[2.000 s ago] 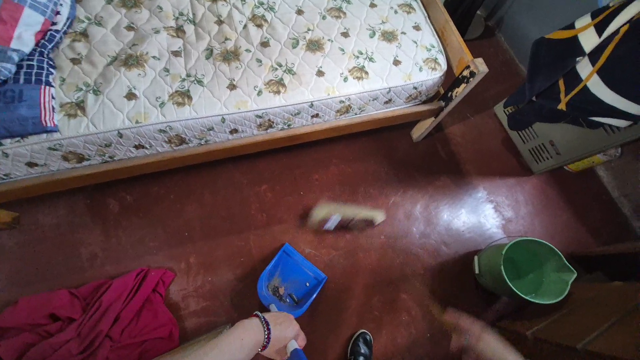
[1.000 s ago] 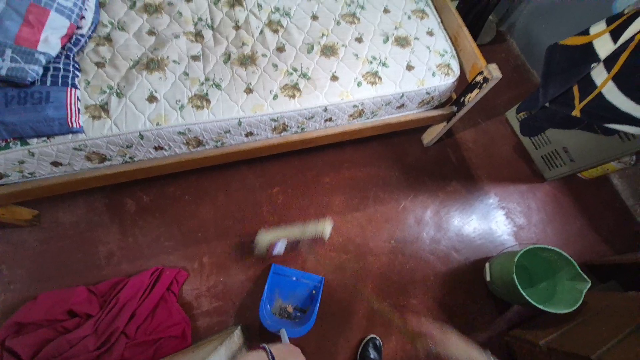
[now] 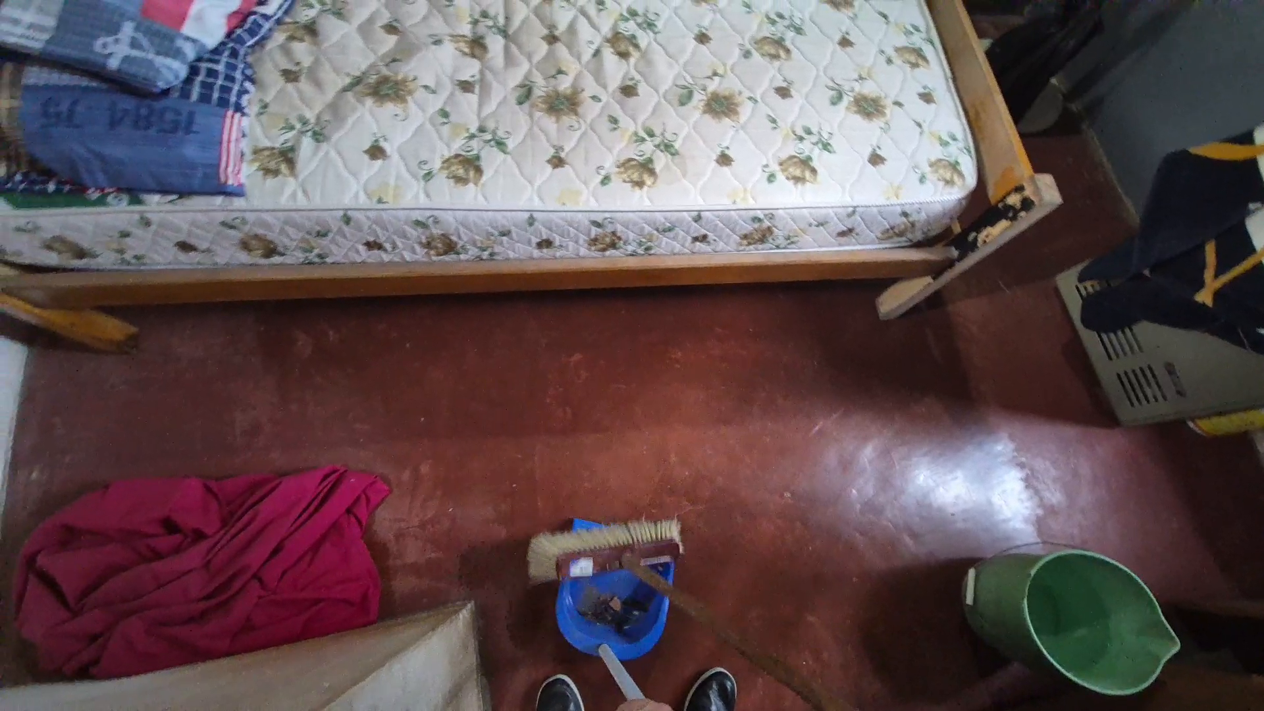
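At the bottom edge, a small part of my left hand (image 3: 644, 705) is closed on the pale handle of a blue plastic dustpan (image 3: 614, 644). Dark debris (image 3: 614, 609) lies in the pan. A broom (image 3: 620, 549) with cream bristles and a reddish block lies across the pan's front lip. Its wooden stick runs down to the right and out of view; my right hand is outside the frame. The dustpan rests on the red floor in front of two dark shoes (image 3: 561, 693).
A bed with a floral mattress (image 3: 612, 118) and wooden frame spans the top. Crimson cloth (image 3: 197, 568) lies at left, behind a pale panel edge (image 3: 395, 662). A green bucket (image 3: 1071, 617) stands lower right. Dark cloth (image 3: 1175, 247) hangs over a vented metal box (image 3: 1145, 380) at right.
The broom head has moved from the floor beyond the dustpan onto its front lip. My right hand, blurred at the lower edge earlier, has gone out of view.
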